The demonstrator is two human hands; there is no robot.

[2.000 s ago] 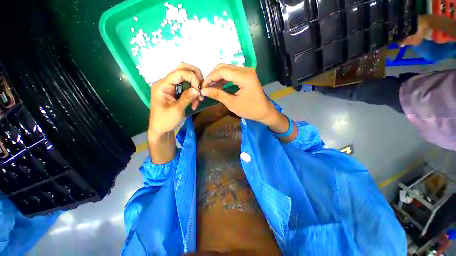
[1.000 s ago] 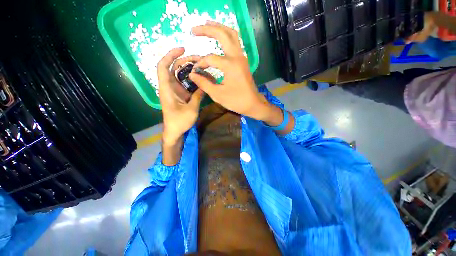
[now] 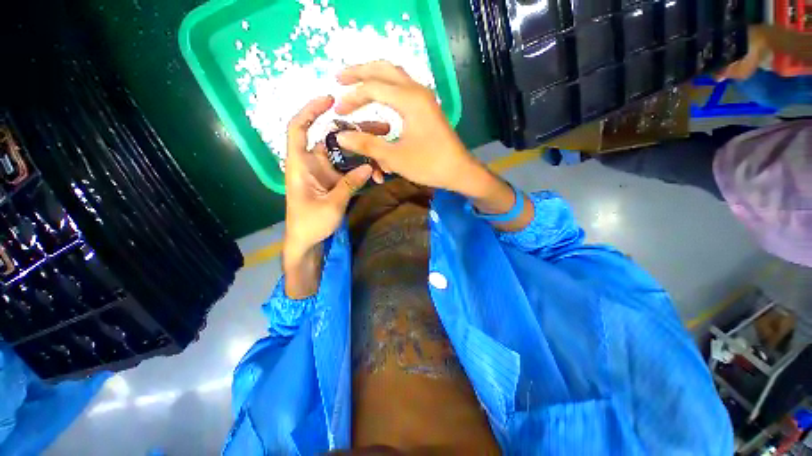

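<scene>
A small dark unit (image 3: 339, 153) is between my two hands, over the near edge of the green parts bin (image 3: 210, 96). My left hand (image 3: 312, 187) holds it between thumb and fingers. My right hand (image 3: 405, 134) has its thumb and a finger on the unit's upper right side, its other fingers bent above. Whether a white piece is between the fingertips is hidden. Tiny white plastic pieces (image 3: 294, 85) lie heaped in the bin beyond my hands.
A thick stack of black blister trays (image 3: 116, 223) with coppery units in some pockets stands at the left. More black blister trays (image 3: 588, 67) are at the upper right, above a cardboard box (image 3: 654, 120). Another person's hand (image 3: 757, 49) is at the far right.
Both hands were pinched together at the fingertips, then parted around the dark unit. Since the last earlier frame, the right hand's fingers have curled lower and the unit has moved slightly nearer me.
</scene>
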